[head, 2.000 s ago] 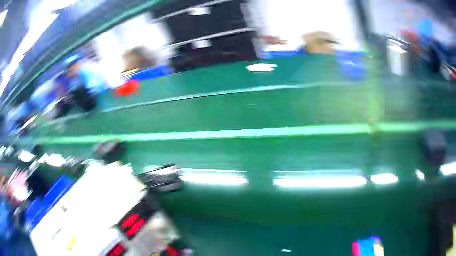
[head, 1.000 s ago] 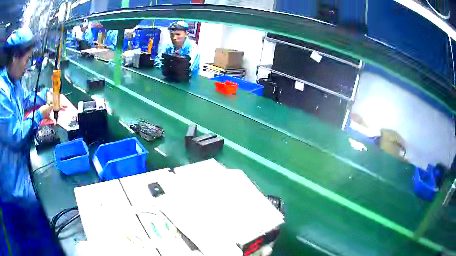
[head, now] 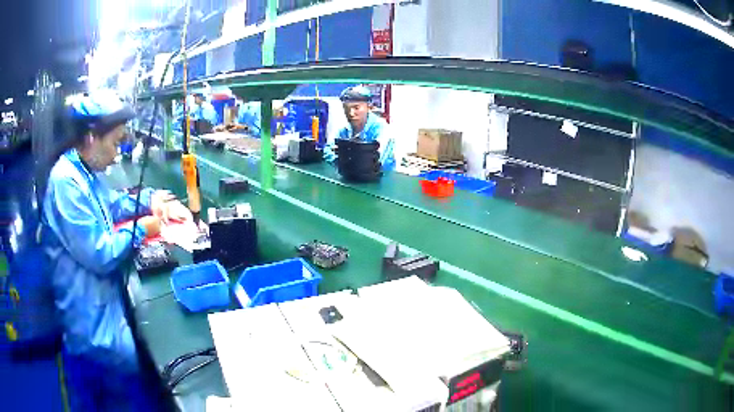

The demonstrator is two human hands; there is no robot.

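Observation:
Neither of my hands is in the picture. Nearest in front of me, white-cream power supplies [head: 362,338] stand side by side at the bottom centre. The right one shows a dark display with red digits [head: 467,386]. A small black piece [head: 330,314] and a thin pale ring [head: 323,356] lie on their tops. Black oblong housings [head: 410,264] rest on the green belt just behind them. A greyish, lacy-looking piece [head: 323,253] lies to the left of the housings.
Two blue bins [head: 199,286] stand behind the supplies, with black units [head: 232,238] beyond. A blue-coated person [head: 88,233] works at left near a hanging orange screwdriver [head: 191,181]. Across the belt, another person sits behind black stacked trays [head: 358,160]. Black cables [head: 189,366] lie left of the supplies.
The view has swung left from the blurred belt to the neighbouring station, and the scene has since shifted right and slightly down in the picture. The person at left now shows more fully.

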